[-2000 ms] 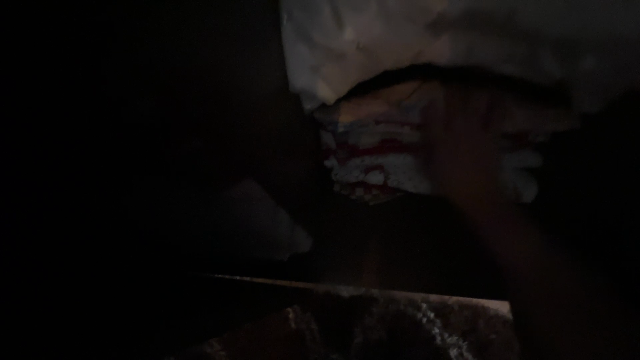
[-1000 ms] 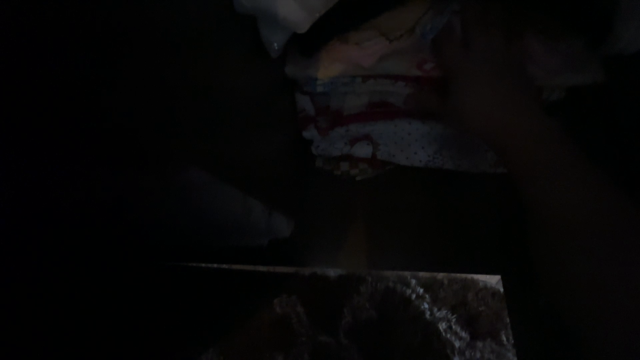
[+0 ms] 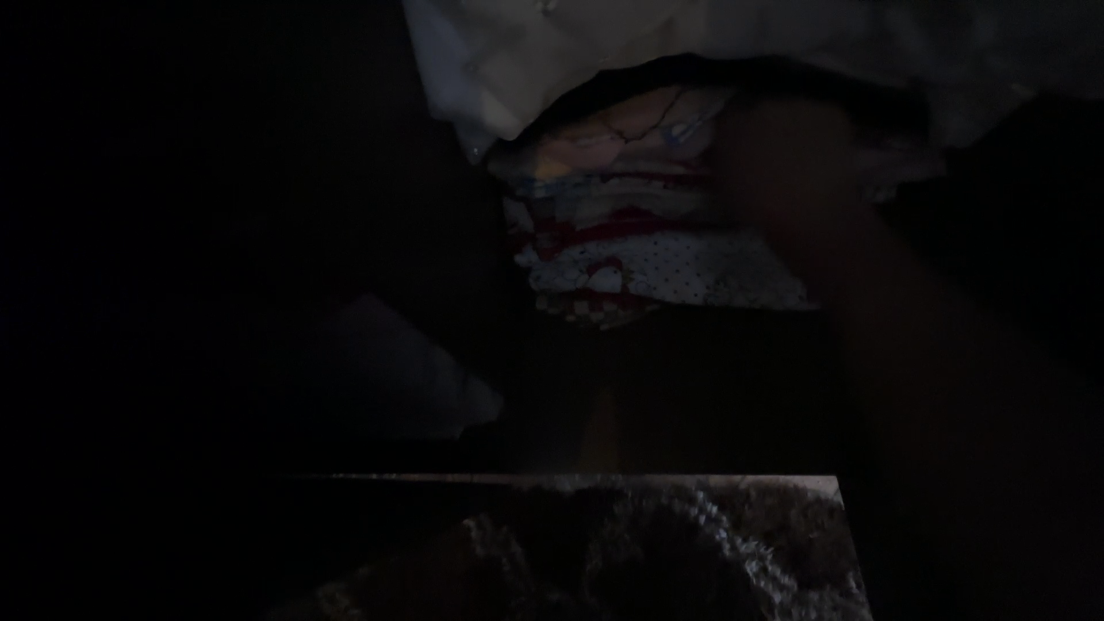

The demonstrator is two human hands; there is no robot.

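The scene is very dark. My right hand [image 3: 785, 164] reaches in from the lower right and lies over the right part of a stack of folded patterned cloths [image 3: 681, 267]; its fingers are too dim and blurred to tell whether they grip anything. The cloths show white with dark dots, red bands and a checked edge at the bottom. Above them hangs or lies a pale cloth [image 3: 552, 60] with a curved lower edge, and a dark gap shows between it and the stack. My left hand is not in view.
A dim pale piece, perhaps fabric [image 3: 405, 371], is at the left, below the stack. Along the bottom, a thin light edge [image 3: 759, 481] borders a shaggy, furry surface [image 3: 733, 543]. The far left and right are too dark to make out.
The pale cloth's curved edge, largely out of view at the top one second ago, shows again above the stack, as the view has shifted. My right hand stays over the stack.
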